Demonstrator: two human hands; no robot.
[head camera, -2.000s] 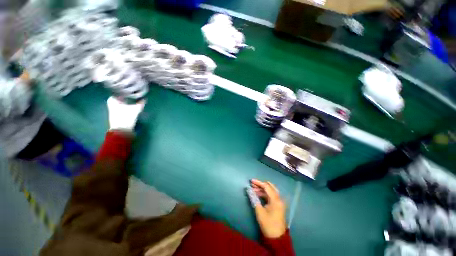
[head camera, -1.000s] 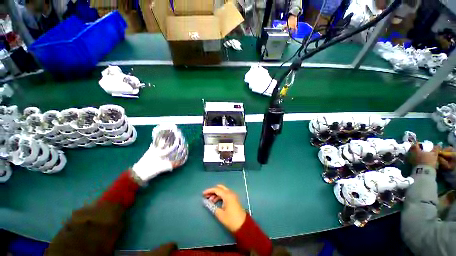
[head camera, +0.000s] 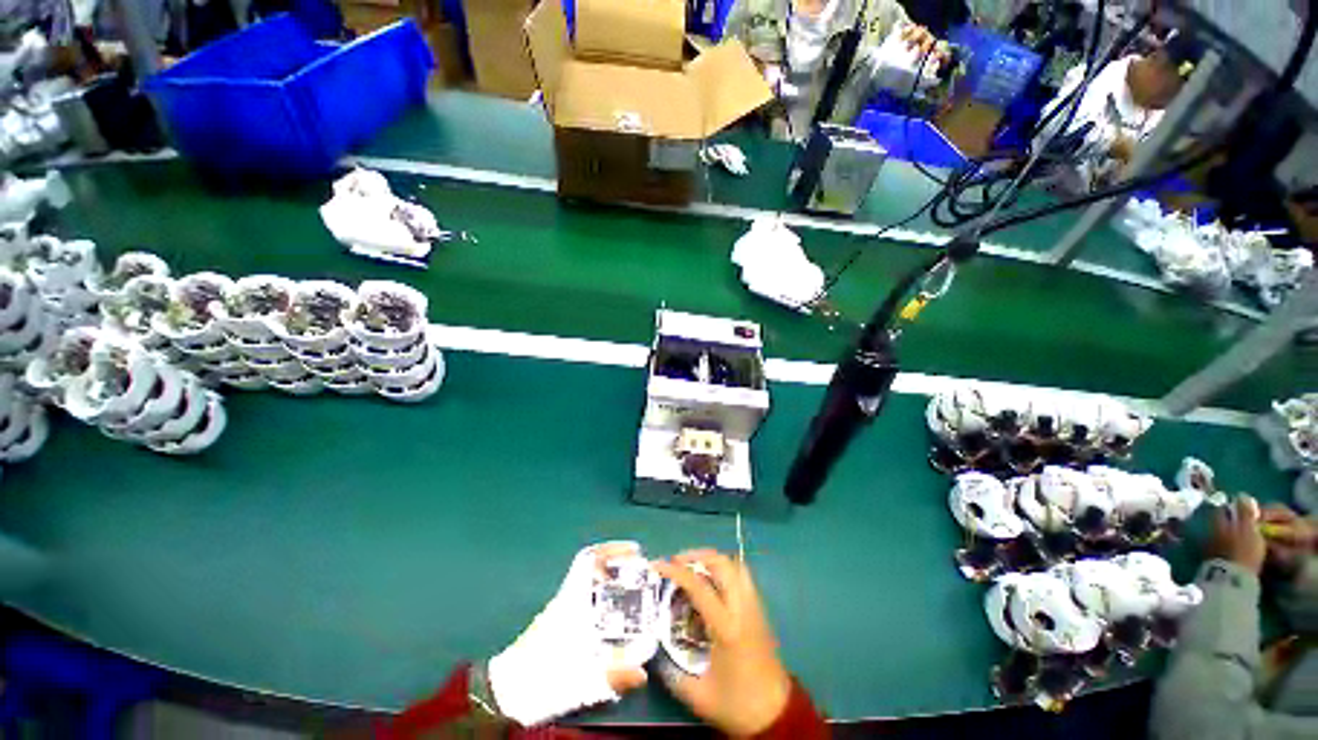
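My gloved left hand (head camera: 557, 651) holds a white plastic shell (head camera: 625, 607), its open side up with metallic inner parts showing. My bare right hand (head camera: 737, 651) is beside it, fingers over a second round white piece (head camera: 685, 619) with a dark inside. The two pieces are side by side above the green bench near its front edge. The grey screw feeder (head camera: 701, 412) stands just beyond my hands. The black electric screwdriver (head camera: 841, 419) hangs tilted to its right. No screw can be made out.
Stacked white shells (head camera: 388, 321) stand in rows at left. White subassemblies with dark parts (head camera: 1062, 506) stand in rows at right, near another person's hands (head camera: 1246, 535). White bundles (head camera: 379, 217) lie on the belt. A blue bin (head camera: 289, 99) and cardboard box (head camera: 629, 159) are beyond.
My left hand has come from the shell stacks to the front centre with white shells. My right hand has moved to meet it, fingers now on a round piece. The view has turned and levelled.
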